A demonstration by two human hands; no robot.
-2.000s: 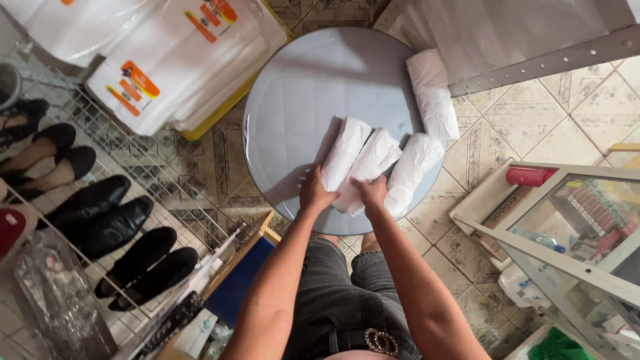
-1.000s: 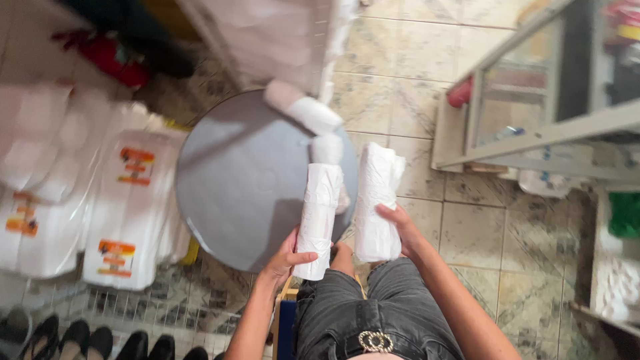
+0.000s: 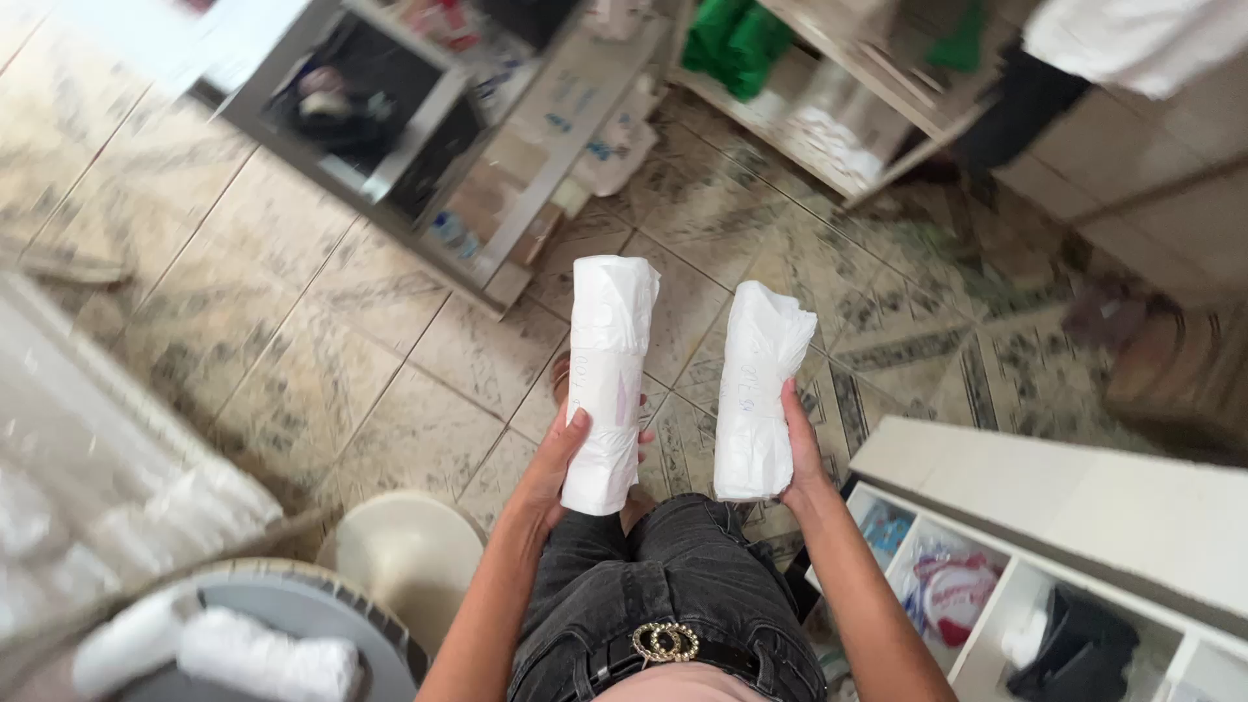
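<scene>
My left hand [image 3: 575, 444] is wrapped around a white plastic roll [image 3: 612, 380] with handwriting on it, its thumb on the near side and fingertips showing at the right edge. My right hand [image 3: 801, 439] grips a second white plastic roll [image 3: 760, 390], also marked with writing and crumpled at its top end, from its right side. Both rolls point away from my body, apart from each other, above the tiled floor. More white rolls [image 3: 263, 655] lie on the round grey tabletop [image 3: 385, 653] at the lower left.
A display cabinet [image 3: 487, 283] stands ahead on the left. Beyond it is a shelf unit [image 3: 858, 185] with green and white items. A white compartmented unit [image 3: 1053, 487] is close on my right. A round cream object [image 3: 405, 546] stands beside the grey table.
Both rolls have been lifted and carried away from the grey table, where my hands touched rolls two seconds ago. The view has turned strongly, putting the table at the lower left.
</scene>
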